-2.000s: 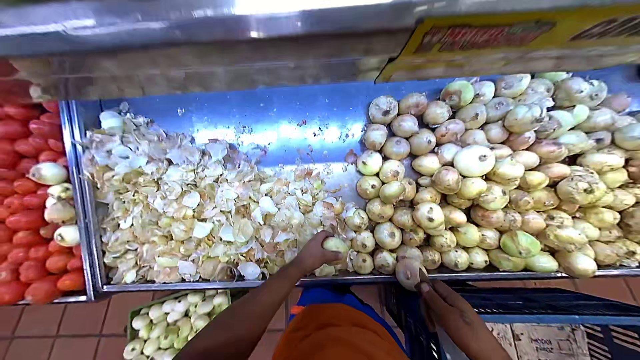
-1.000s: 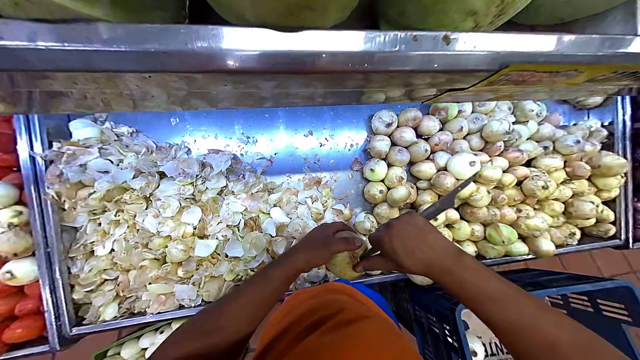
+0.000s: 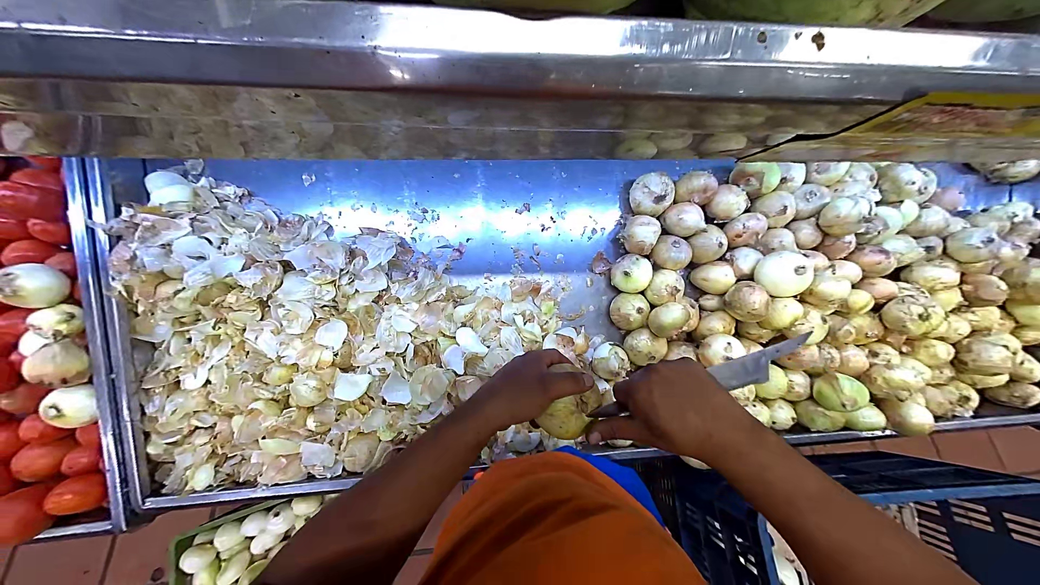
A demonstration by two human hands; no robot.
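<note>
In front of my body my left hand (image 3: 532, 390) grips a yellowish onion (image 3: 565, 417) over the front rim of the metal bin. Close on its right, my right hand (image 3: 666, 406) is closed around a knife (image 3: 756, 366). The broad blade sticks out up and to the right over the onions, and a narrow dark end shows on the other side of my fist, by the held onion. A heap of loose onion skins (image 3: 325, 333) fills the left part of the bin. Piled whole onions (image 3: 845, 301) lie on the right.
Tomatoes (image 3: 49, 455) with a few onions (image 3: 57, 361) on them lie beyond the bin's left divider (image 3: 101, 325). A metal shelf edge (image 3: 487, 49) crosses above. Below stand a green crate of peeled onions (image 3: 244, 540) and dark blue plastic crates (image 3: 975, 520).
Two seconds ago my hands were apart, with my right hand on an onion at the bin's front edge. By one second ago they had come together, the knife in my right hand.
</note>
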